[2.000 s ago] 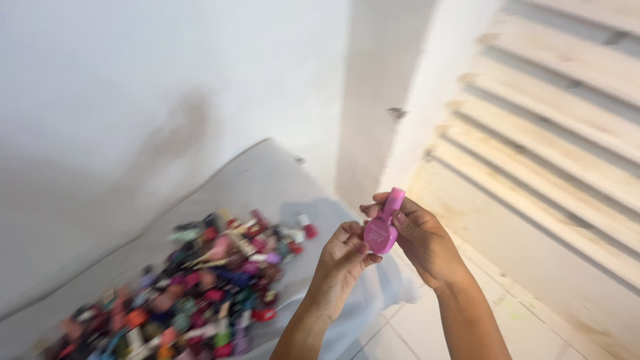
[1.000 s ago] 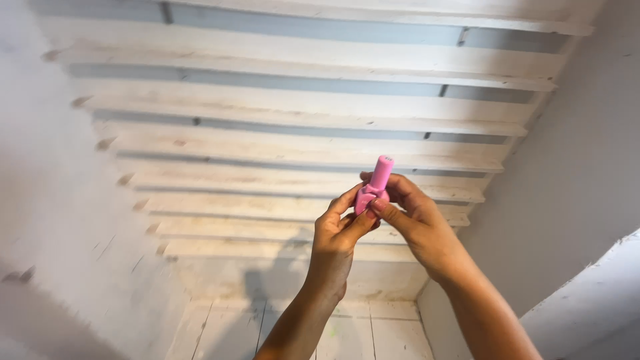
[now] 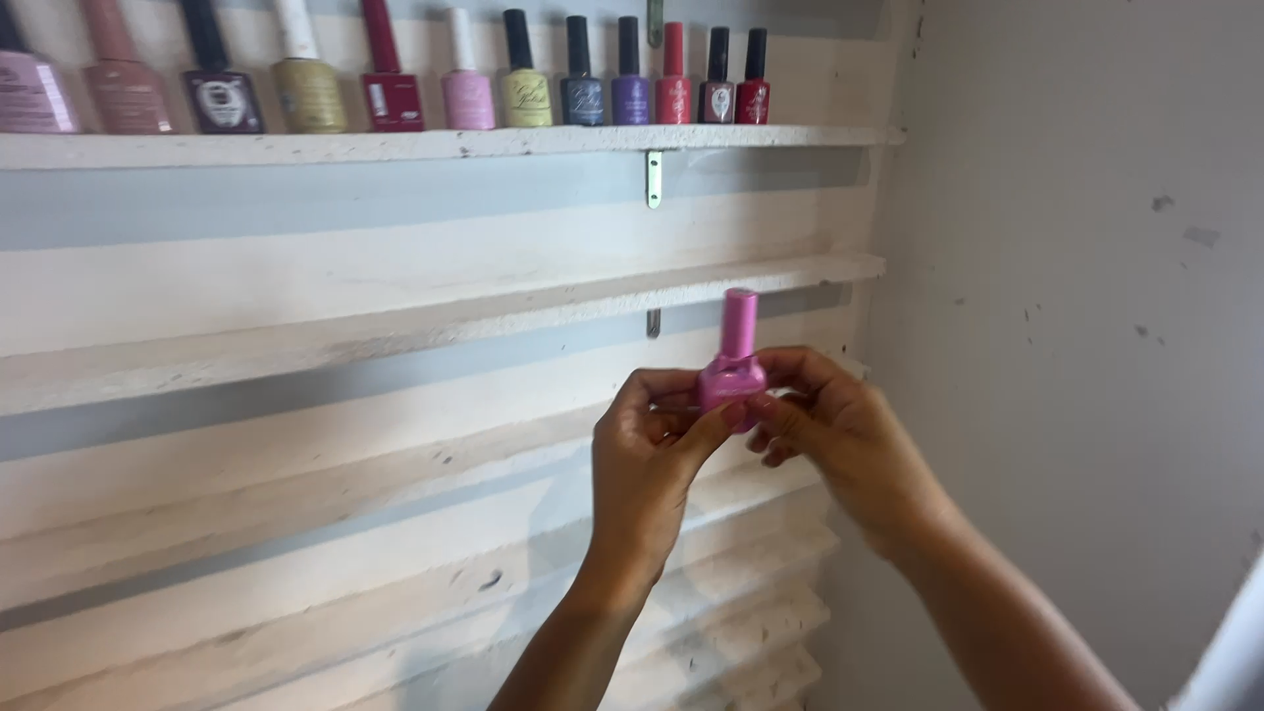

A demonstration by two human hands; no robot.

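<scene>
A pink nail polish bottle point(image 3: 732, 380) with a pink cap is upright between both hands, in front of the white wooden shelves. My left hand point(image 3: 652, 444) pinches the bottle's lower left side between thumb and fingers. From the right, my right hand point(image 3: 834, 425) also grips it, its thumb at the lower front and its fingertips partly hidden behind. Above the hands, several nail polish bottles stand in a row on a shelf point(image 3: 553, 140), ending at the right with a red bottle point(image 3: 752, 102) under a black cap.
A lower shelf board point(image 3: 444, 321) runs just behind the bottle's cap, and several more boards continue below. Metal brackets point(image 3: 654, 180) are fixed beneath the shelves. A grey-white side wall point(image 3: 1066, 247) borders the shelves on the right.
The view has swung from the heap of bottles on a cloth to the shelves, bringing the bottle row into sight. Both hands still hold the pink bottle, now more upright than two seconds ago.
</scene>
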